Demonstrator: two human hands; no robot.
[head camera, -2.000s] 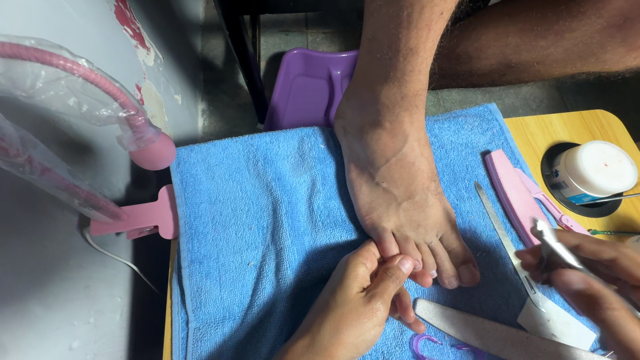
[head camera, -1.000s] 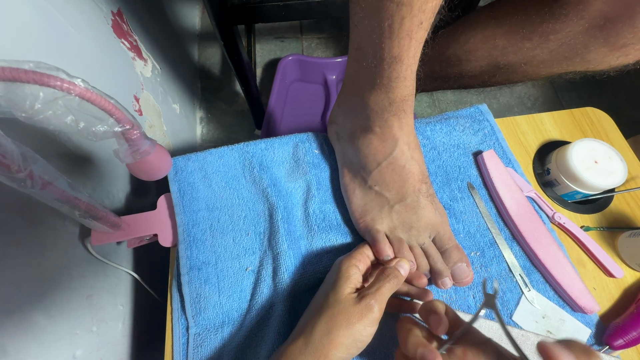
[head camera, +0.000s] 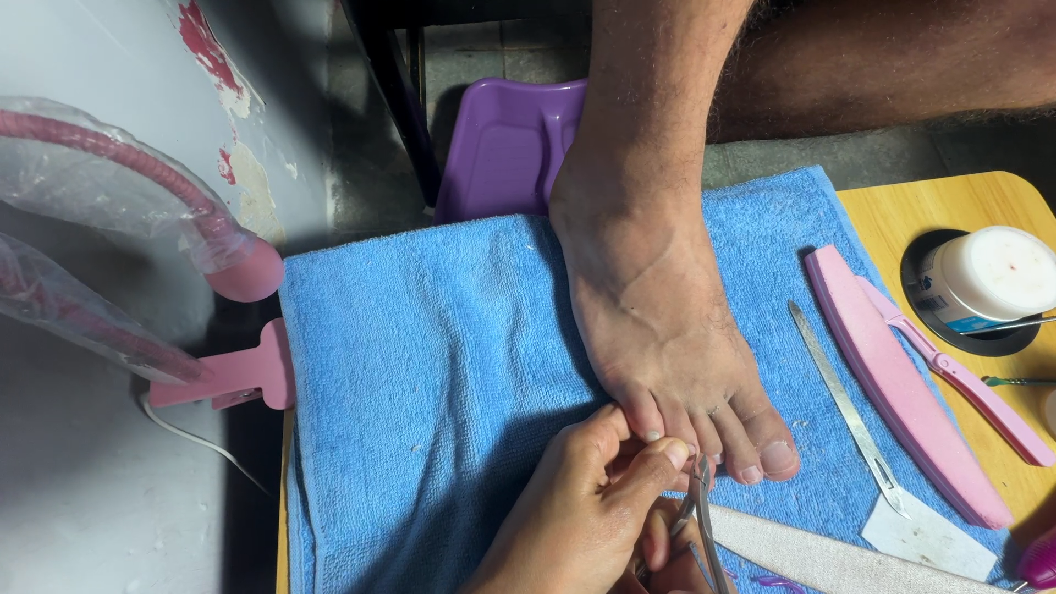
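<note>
Another person's bare foot (head camera: 660, 305) rests on a blue towel (head camera: 396, 355), toes toward me. My left hand (head camera: 577, 503) pinches one of the smaller toes between thumb and fingers. Low in the view, my right hand (head camera: 672, 553) holds metal cuticle nippers (head camera: 703, 511), their jaws at the toe beside my left thumb. A grey nail file (head camera: 817, 549) lies just right of my right hand. Farther right are a slim metal file (head camera: 837, 396), a white card (head camera: 932, 536) and a pink nail buffer (head camera: 899, 388).
A folding pink razor (head camera: 965, 379) and a white jar (head camera: 994, 276) in a black holder are on the wooden table (head camera: 932, 202). A pink clamp lamp (head camera: 243, 268) in plastic wrap stands left. A purple tray (head camera: 495, 157) is beyond the towel. A magenta handle (head camera: 1038, 561) shows lower right.
My right hand has moved left from beside the pink tools, bringing the nippers up to the toes. The nippers' jaws, apart one second ago, are now at a toe. My left hand keeps its hold.
</note>
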